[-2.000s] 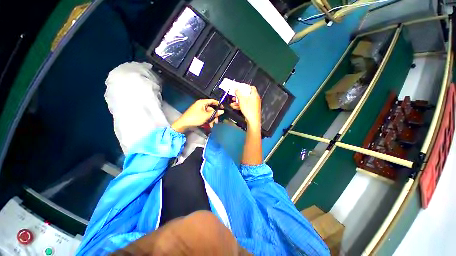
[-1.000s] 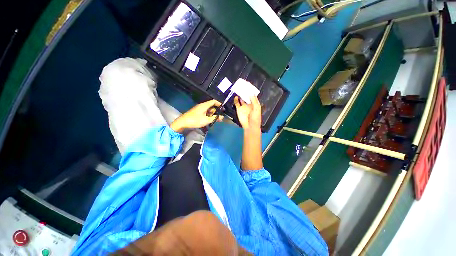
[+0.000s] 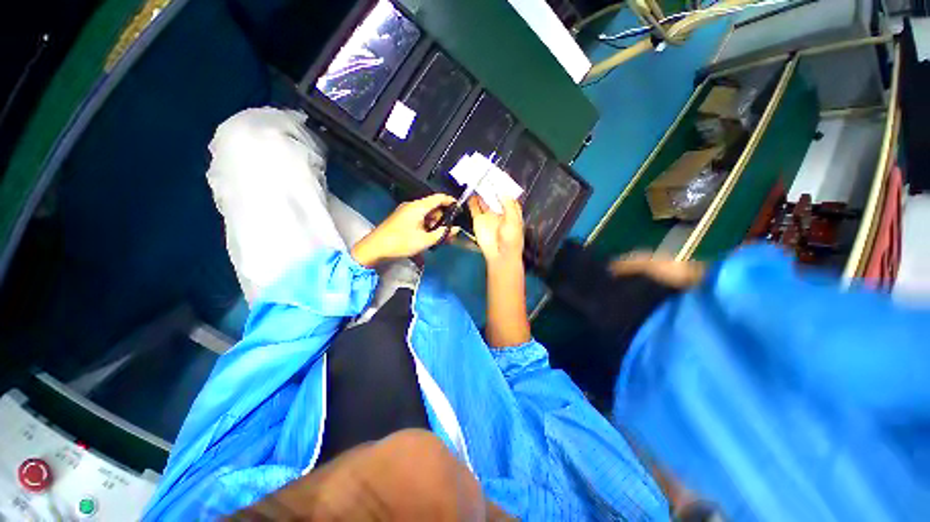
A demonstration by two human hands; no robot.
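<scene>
My left hand (image 3: 410, 231) is shut on the dark handles of small scissors (image 3: 449, 215). Their thin blades point up and right and overlap a white label strip (image 3: 498, 191). My right hand (image 3: 498, 226) pinches the lower side of this strip. The strip is over a long black tray (image 3: 373, 155) of dark, phone-like units. One unit (image 3: 431, 102) bears a white label piece (image 3: 400, 120); the end unit (image 3: 369, 61) glares under film. White also shows at the third unit, but the strip's edge and a label there cannot be told apart.
Another person's blurred blue sleeve (image 3: 785, 377) and dark-covered forearm reach in from the right, close to my right arm. Pipe-frame shelving with a cardboard box (image 3: 681, 184) and red-brown fixtures (image 3: 816, 229) stands right. A pale control box (image 3: 76, 479) is lower left.
Another person's arm has come in from the right. The scissor blades have moved from beside the strip to across it. My hands stay close together over the tray.
</scene>
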